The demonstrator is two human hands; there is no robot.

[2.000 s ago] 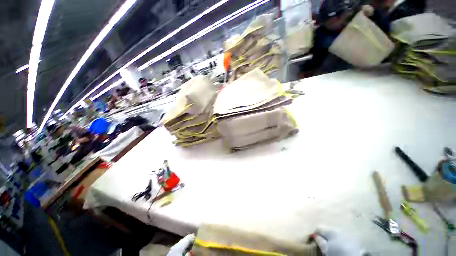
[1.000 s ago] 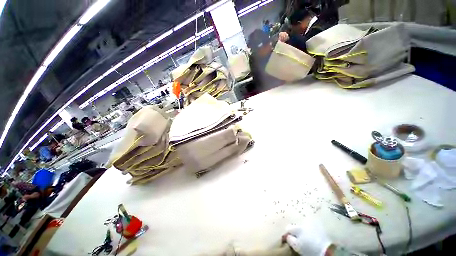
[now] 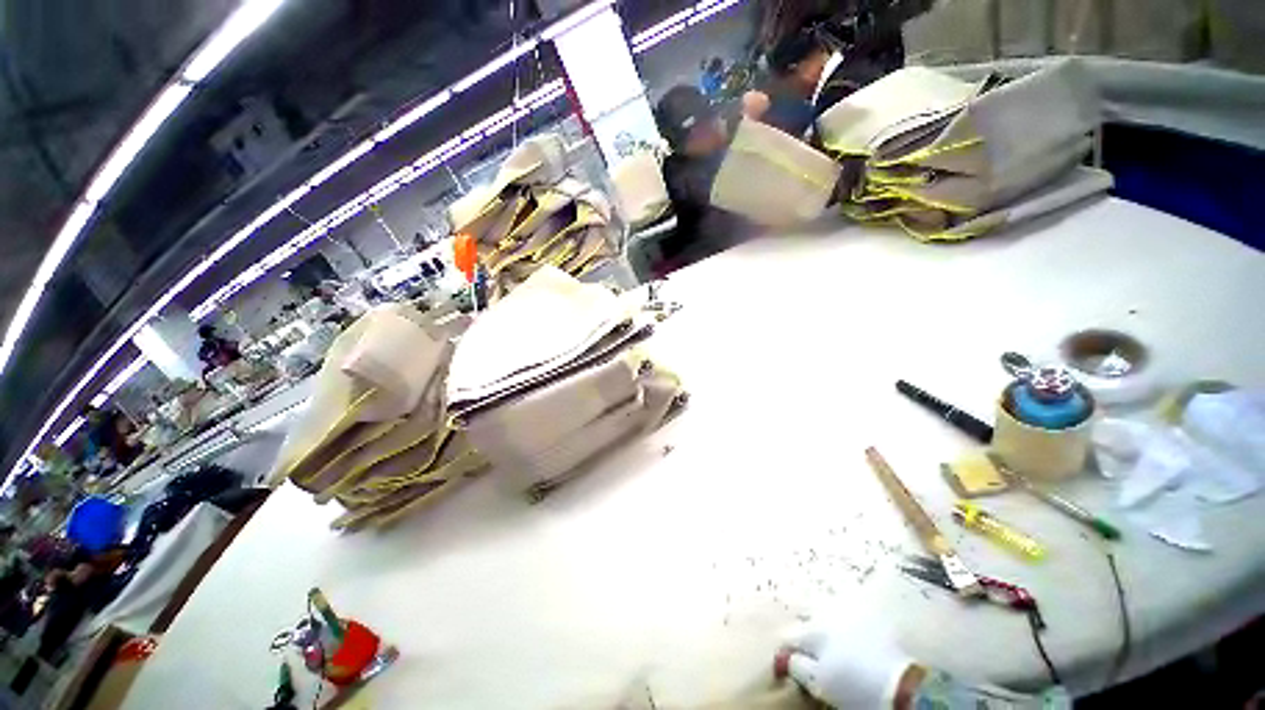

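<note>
A taupe bag body [image 3: 715, 689] shows only as a strip at the bottom edge of the picture. My right hand [image 3: 846, 673], in a white glove with bare fingertips, is at its right edge with the fingers closed on it. My left hand is out of the picture. Red-handled snips [image 3: 968, 581] lie on the table beyond my right hand, touching a wooden-handled tool [image 3: 907, 502]. Dark thread clippings [image 3: 812, 566] are scattered on the white table left of them.
Bag stacks stand on the table [image 3: 583, 596] at left [image 3: 382, 402], centre [image 3: 555, 375] and far right [image 3: 971, 153]. A red tool holder [image 3: 350, 652] is at front left. A yellow cutter [image 3: 999, 531], black marker [image 3: 945, 412] and blue-topped pot [image 3: 1043, 430] are at right. People are beyond the table.
The view has swung right and tilted up. My left hand and most of the bag body have left the bottom of the picture. My right hand remains at the bag's right edge.
</note>
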